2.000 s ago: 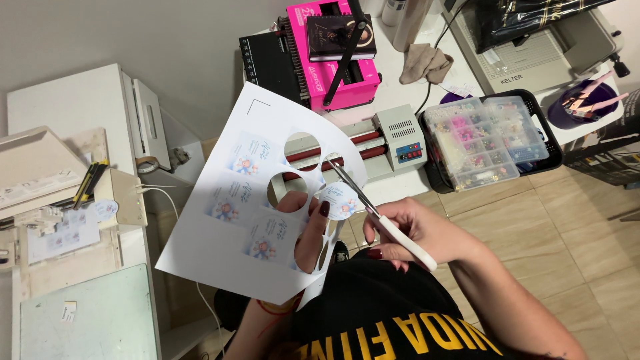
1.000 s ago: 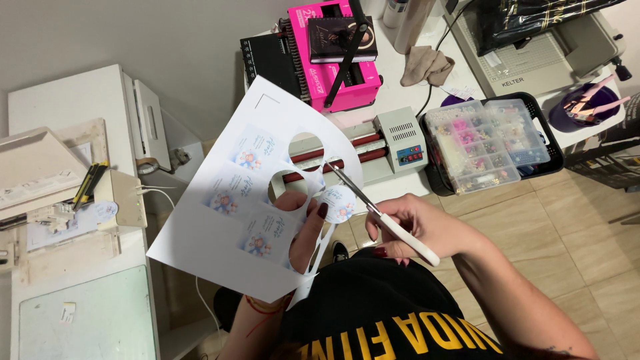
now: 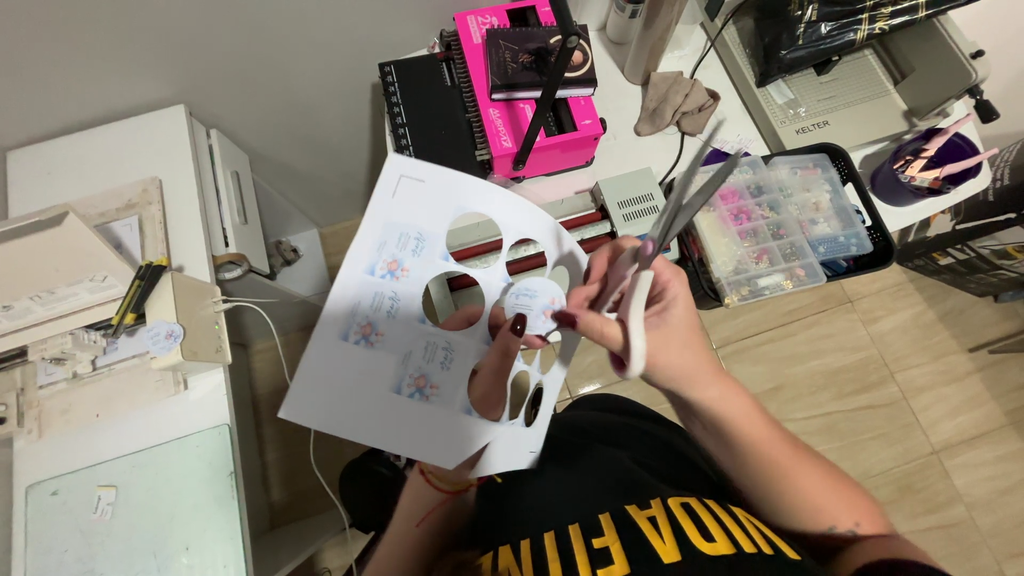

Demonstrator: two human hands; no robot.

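A white printed sheet [image 3: 352,400] with several round holes and uncut printed designs is in my left hand [image 3: 498,364], whose thumb lies on top. Between that thumb and the fingertips of my right hand [image 3: 648,320] is a round printed paper piece [image 3: 534,306]; both hands touch it. White-handled scissors [image 3: 664,232] rest in my right hand, with their blades pointing up and away, slightly apart and off the sheet. The fingers of my left hand are partly hidden behind the sheet and show through its holes.
Beyond the sheet are a pink binding machine [image 3: 528,128] with a notebook [image 3: 532,60] on it, a roller laminator [image 3: 632,200], a compartment box of small beads and charms [image 3: 760,232], and a paper trimmer [image 3: 840,104]. At left, a white cabinet [image 3: 104,152] bears a cutting machine [image 3: 192,320].
The scissors have swung away from the sheet, their blades now pointing up. My right fingertips have come to the round paper piece, which the blades were beside in the earlier frames.
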